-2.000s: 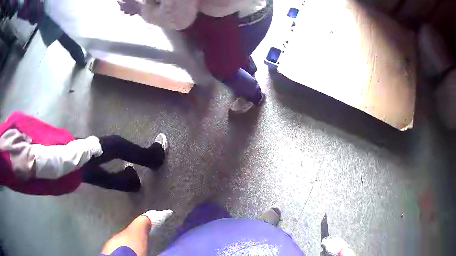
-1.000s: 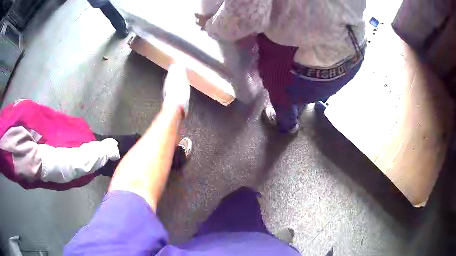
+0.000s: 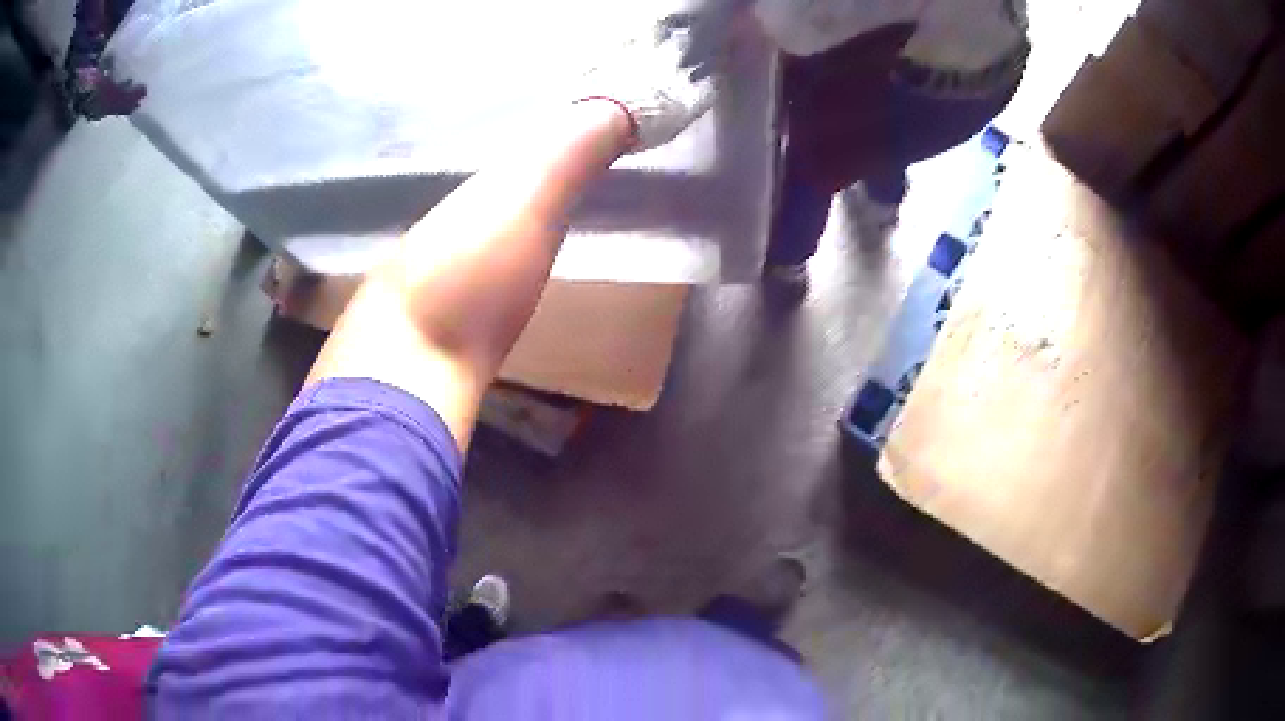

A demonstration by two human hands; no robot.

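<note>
A big whitish film-wrapped load (image 3: pixel 324 99) fills the upper left and centre. It rests on a low brown cardboard base (image 3: pixel 599 338). My left arm reaches up and forward across the load. My left hand (image 3: pixel 665 116), in a whitish glove with a red cuff edge, is at the load's top near its right side. Glove and film are both pale, so its fingers are not clear, nor whether it grips the film. My right hand is out of the picture.
A person (image 3: pixel 860 113) bends at the load's right corner; another person's dark sleeve and hand (image 3: pixel 106 85) are at its left. A red garment (image 3: pixel 85 676) shows lower left. A cardboard sheet (image 3: pixel 1071 423) on a blue plastic pallet (image 3: pixel 902 338) and brown cartons (image 3: pixel 1141 99) are at right.
The view has come closer to the load. My left hand has gone from low by my side up onto the load. My right hand, earlier at the bottom edge, has left the picture.
</note>
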